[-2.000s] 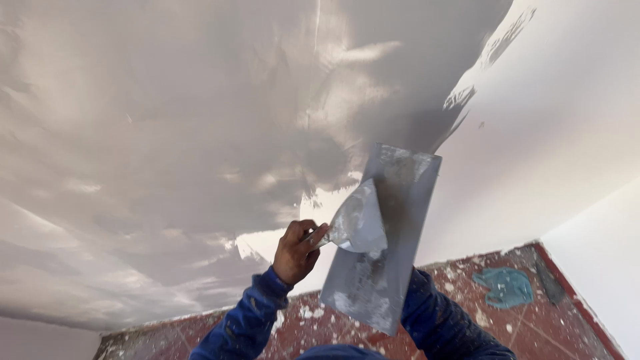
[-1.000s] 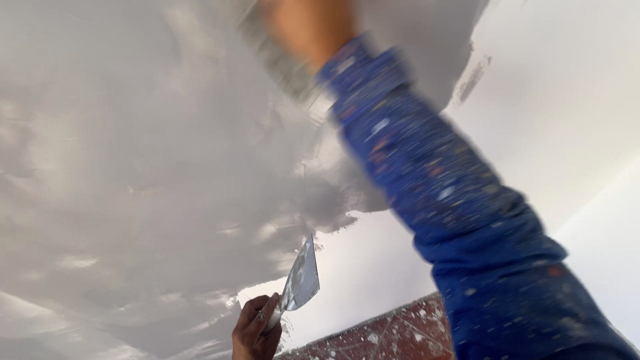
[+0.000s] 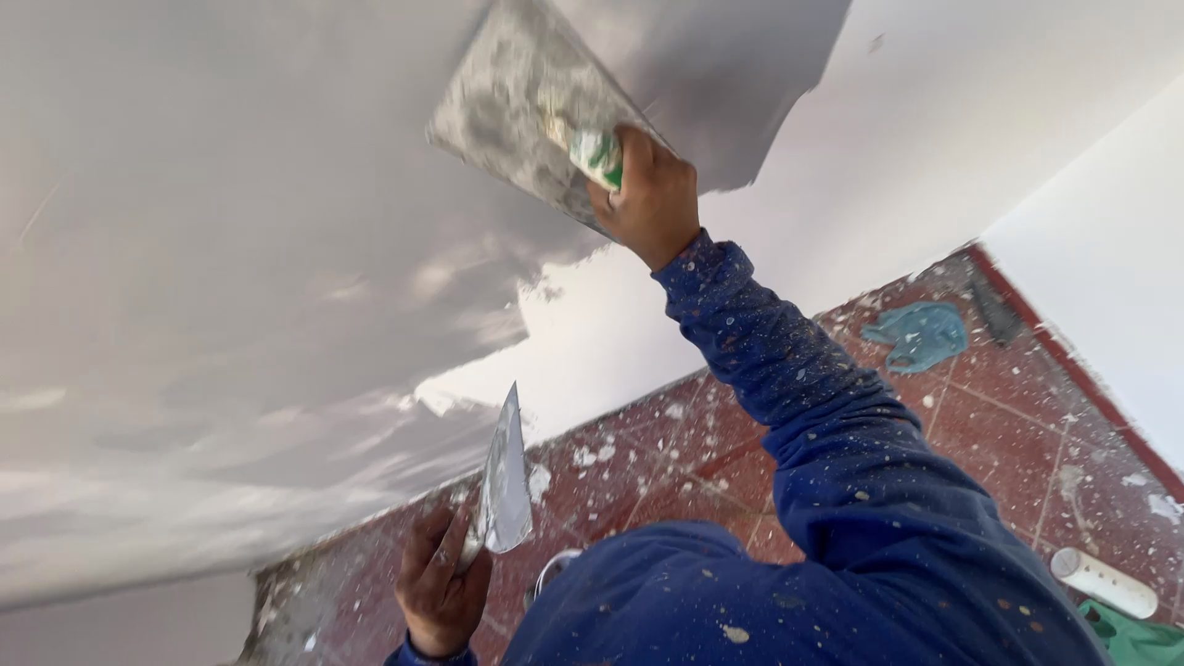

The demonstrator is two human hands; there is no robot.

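Note:
My right hand (image 3: 652,199) grips the green and white handle of a wide plastering trowel (image 3: 518,111), whose blade lies against or very close to the wall (image 3: 277,185) near the top of the view. Grey, damp-looking coating covers much of this wall, with a ragged border beside a bright white patch (image 3: 592,324). Low at centre-left, my left hand (image 3: 444,578) holds a putty knife (image 3: 507,481) by its handle, its broad blade pointing up and smeared with compound. The face of the trowel towards the wall is hidden.
Red floor tiles (image 3: 999,444), spattered white, run along the wall's foot. A blue plastic bag (image 3: 920,335) lies near the right corner. At lower right are a white cylinder (image 3: 1105,583) and a green bag (image 3: 1138,638). A partly hidden round rim (image 3: 555,569) shows beside my body.
Two seconds ago the putty knife rested against the trowel's face in front of me. The two tools are now apart: the trowel is up at the wall, the knife low on the left.

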